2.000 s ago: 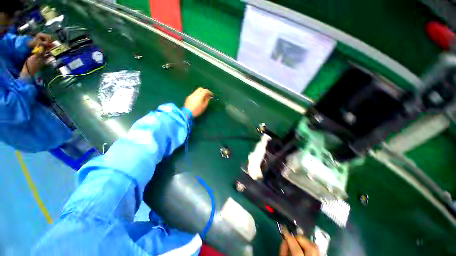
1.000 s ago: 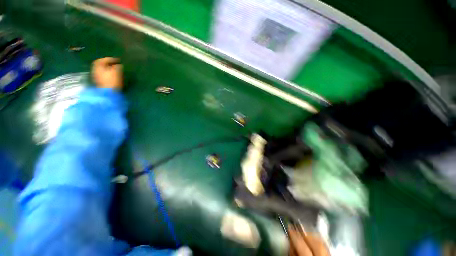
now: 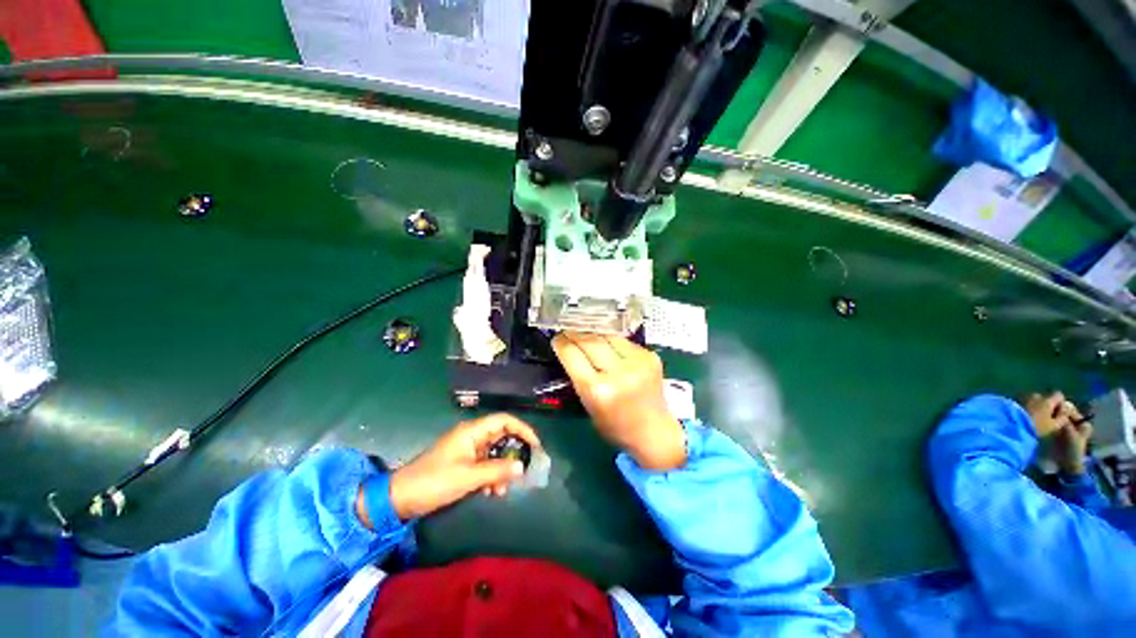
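Observation:
My left hand point(image 3: 455, 467) holds a round module point(image 3: 508, 450) between thumb and fingers, just in front of the fixture, above a small white pad point(image 3: 536, 471). My right hand point(image 3: 623, 389) reaches under the clear block point(image 3: 586, 299) of the press, its fingertips hidden in the fixture. A thin tool point(image 3: 549, 389) shows beside its fingers. The black fixture base point(image 3: 498, 381) has a small red light. The pale green plate point(image 3: 561, 206) and black press body point(image 3: 610, 100) stand above.
Round modules lie left point(image 3: 401, 335) and right point(image 3: 686, 272) of the fixture. A black cable point(image 3: 299, 347) runs left. A dotted sheet point(image 3: 676, 325) lies at the fixture's right. A clear bag point(image 3: 23, 330) lies far left. Another worker's sleeve point(image 3: 997, 486) is at right.
My left hand has come back from the far left of the bench to the fixture's front and now holds a module. My right hand has moved in under the press. The view has turned right.

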